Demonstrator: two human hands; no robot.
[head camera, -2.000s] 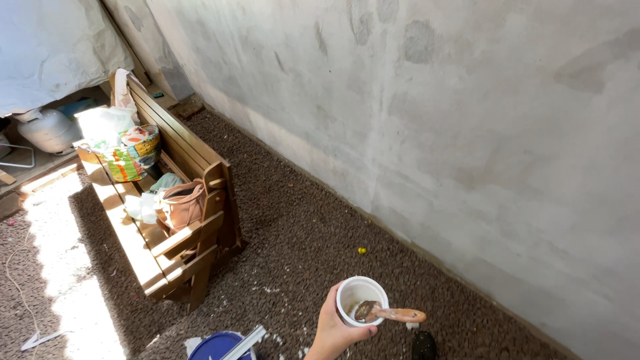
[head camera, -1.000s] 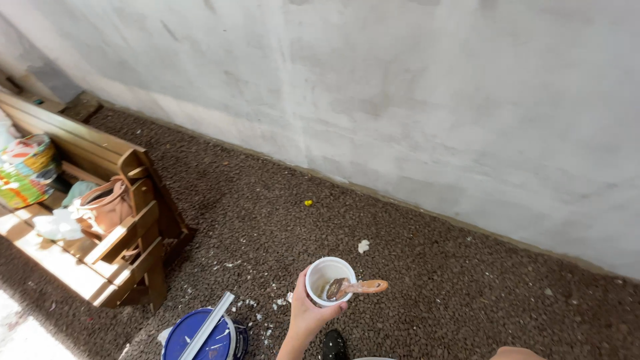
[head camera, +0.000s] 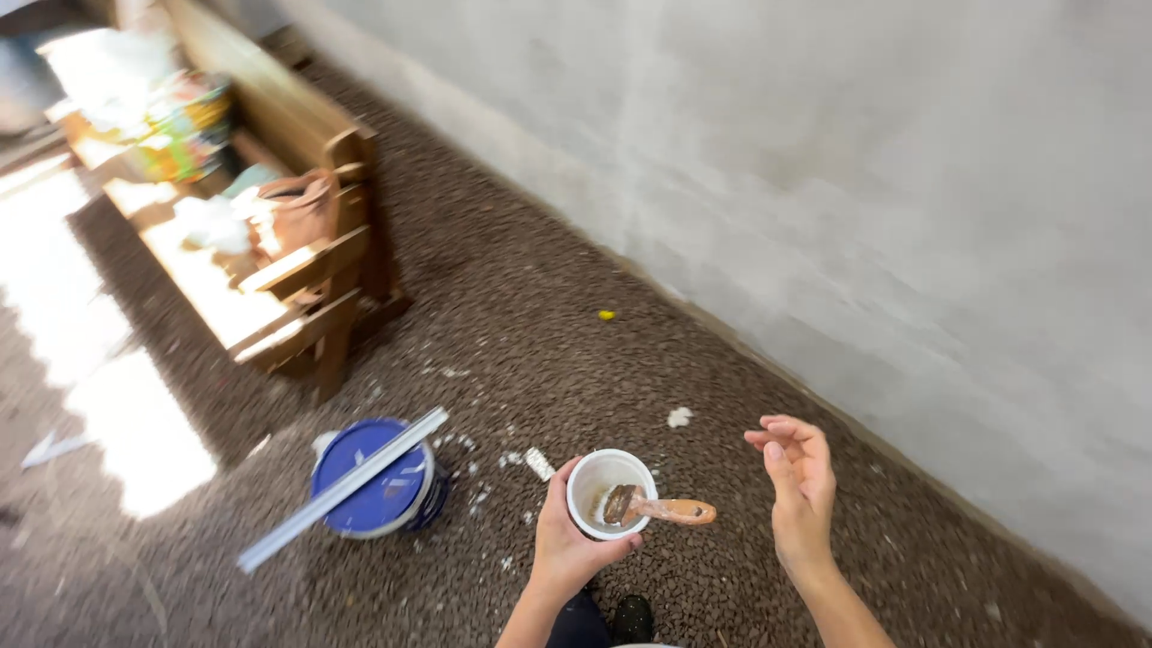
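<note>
My left hand (head camera: 569, 549) is wrapped around a white plastic cup (head camera: 589, 477) at the lower middle. Inside the cup rests a paintbrush (head camera: 679, 511), its bristles down in the cup and its orange-brown wooden handle sticking out over the rim to the right. Whitish residue coats the cup's inside. To the right of the brush, my right hand (head camera: 799, 490) is raised with fingers apart and slightly curled, touching nothing. Left of the cup, a bucket with a blue lid (head camera: 369, 450) stands on the gravel, and a long pale metal or plastic profile (head camera: 337, 495) lies across the lid.
A wooden bench (head camera: 310, 261) at upper left holds a brown leather-like bag (head camera: 292, 216) and a colourful bag (head camera: 184, 135). A grey plastered wall (head camera: 864, 180) runs along the right. White bits, a yellow piece (head camera: 607, 315) and a white lump (head camera: 679, 417) lie on the brown gravel.
My right hand has come into view at the right. The left hand still holds the cup with the brush in it. The view has shifted, showing the bucket more fully.
</note>
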